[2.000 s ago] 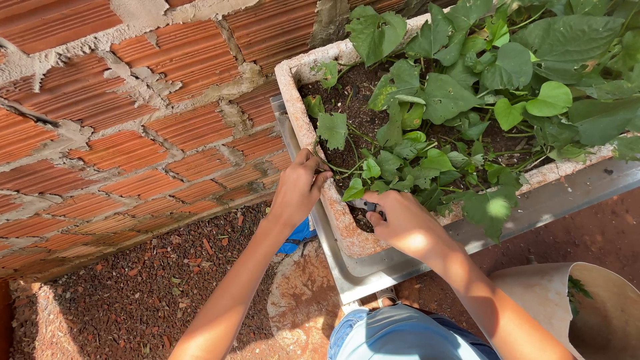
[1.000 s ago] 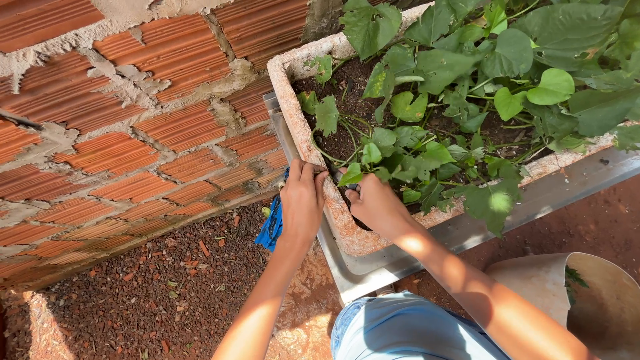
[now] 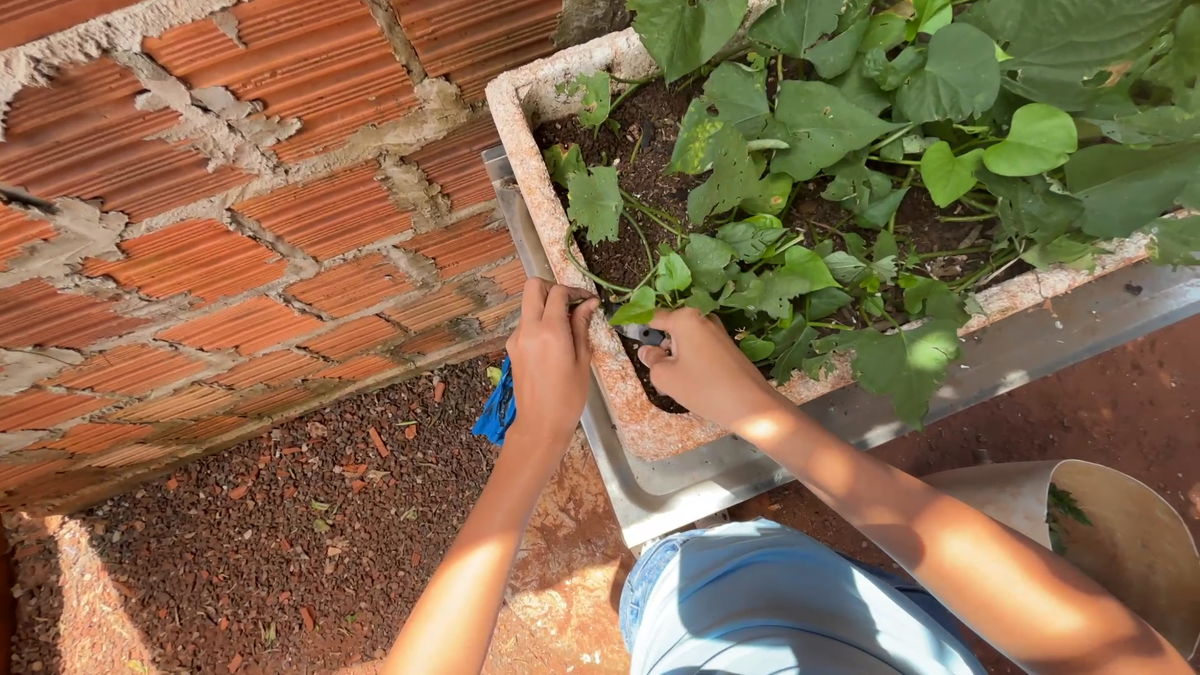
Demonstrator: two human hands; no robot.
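My left hand point(image 3: 557, 345) pinches a thin vine stem point(image 3: 600, 279) at the left rim of a weathered foam planter box point(image 3: 647, 422). My right hand point(image 3: 698, 361) grips a small cutting tool point(image 3: 645, 335) with a dark handle and a metal part, just inside the box's near left corner. Most of the tool is hidden by my fingers and a small leaf. Leafy green vines point(image 3: 825, 122), some with holes in the leaves, grow from dark soil point(image 3: 647, 141). A bundle of blue strips point(image 3: 497, 405) hangs beside my left wrist.
The box stands on a metal tray or sink point(image 3: 694, 497). A rough hollow-brick wall point(image 3: 197, 262) rises at the left, with gravelly ground point(image 3: 272, 534) below it. At the lower right is an open beige container point(image 3: 1116, 525) with a green leaf inside.
My right hand has turned slightly, and the tool shows again after being mostly hidden a second ago. Both hands stay near the same corner of the box. The blue strips show more than two seconds ago.
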